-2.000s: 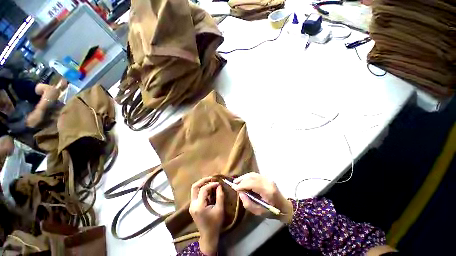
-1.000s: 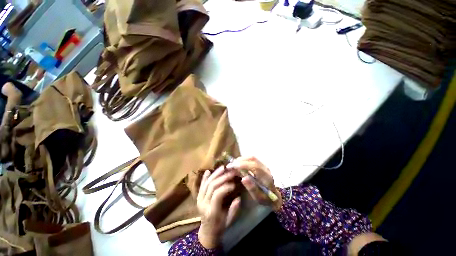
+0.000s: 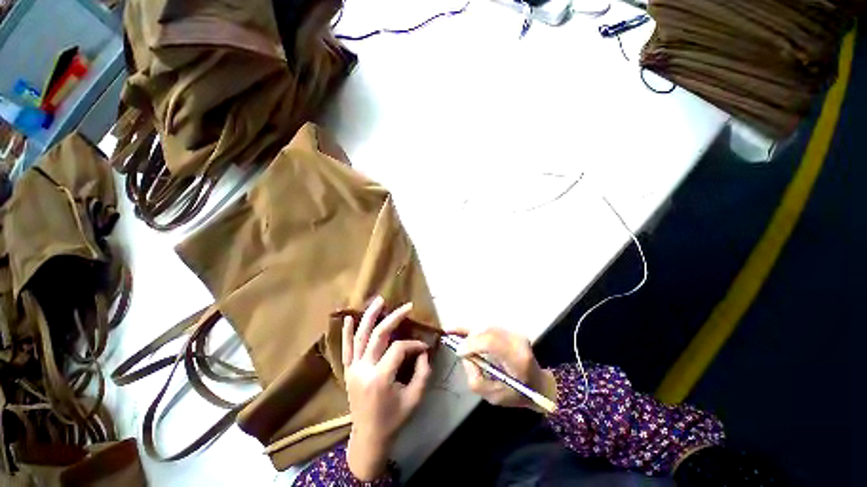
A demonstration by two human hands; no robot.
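Note:
A tan-brown tote bag (image 3: 295,228) lies on the white table in front of me, its lower part folded up. My left hand (image 3: 382,376) presses on the bag's folded edge, fingers spread over the cloth. My right hand (image 3: 504,366) holds a slim pale pen tool (image 3: 518,384), its tip at the bag's edge right of my left hand. Dark brown handles (image 3: 169,388) loop out to the left of the bag. A thin white cord (image 3: 643,269) curves from the table past its edge to my right sleeve.
A heap of brown bags (image 3: 214,86) slumps at the back left, more bags (image 3: 52,224) lie far left. A tall brown stack (image 3: 746,57) stands back right, a small dark tool (image 3: 625,26) beside it. The table edge (image 3: 608,271) runs diagonally at right, with a yellow floor line (image 3: 761,247) beyond.
The view has shifted, so everything sits further left. My left hand has opened from a curled pinch to spread fingers. The pen tip has moved right along the bag's edge.

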